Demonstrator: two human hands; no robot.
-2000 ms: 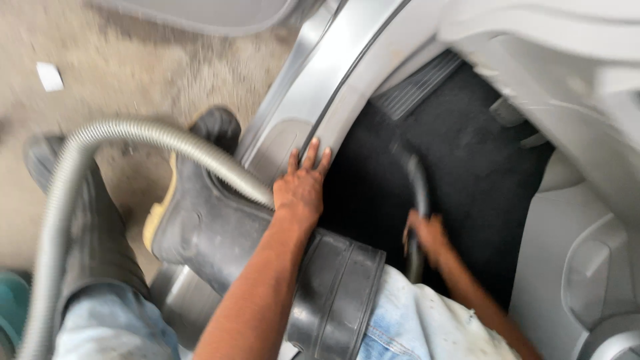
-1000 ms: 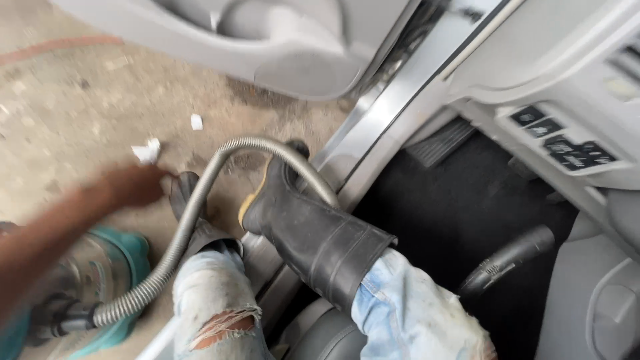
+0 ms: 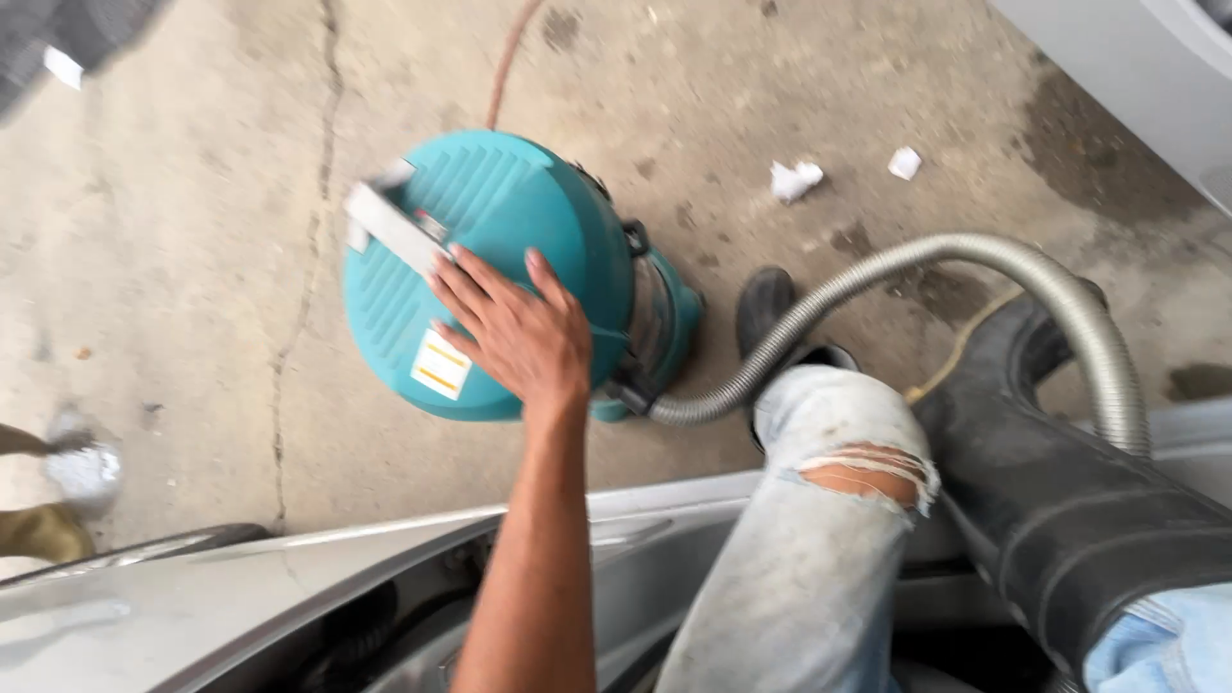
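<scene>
My left hand [image 3: 525,332] lies with fingers spread on the teal lid of a canister vacuum cleaner [image 3: 520,212], its fingertips by the grey handle [image 3: 399,231]. From the vacuum's side, a ribbed grey hose [image 3: 948,248] leaves a black connector [image 3: 633,390], arches over the floor and passes behind my black rubber boot [image 3: 1068,491]. The far end of the hose is hidden. My right hand is out of view.
A silver car body [image 3: 241,587] runs along the bottom, and a light grey panel [image 3: 1145,67] is at the upper right. Crumpled white paper [image 3: 796,181] lies on the concrete floor. A reddish cord [image 3: 510,58] runs up from the vacuum. A person's feet [image 3: 43,534] show at the left edge.
My left hand has moved from the car's door sill to the vacuum's lid. My right hand, earlier on the hose's dark wand, has left the view. The view has swung to the left.
</scene>
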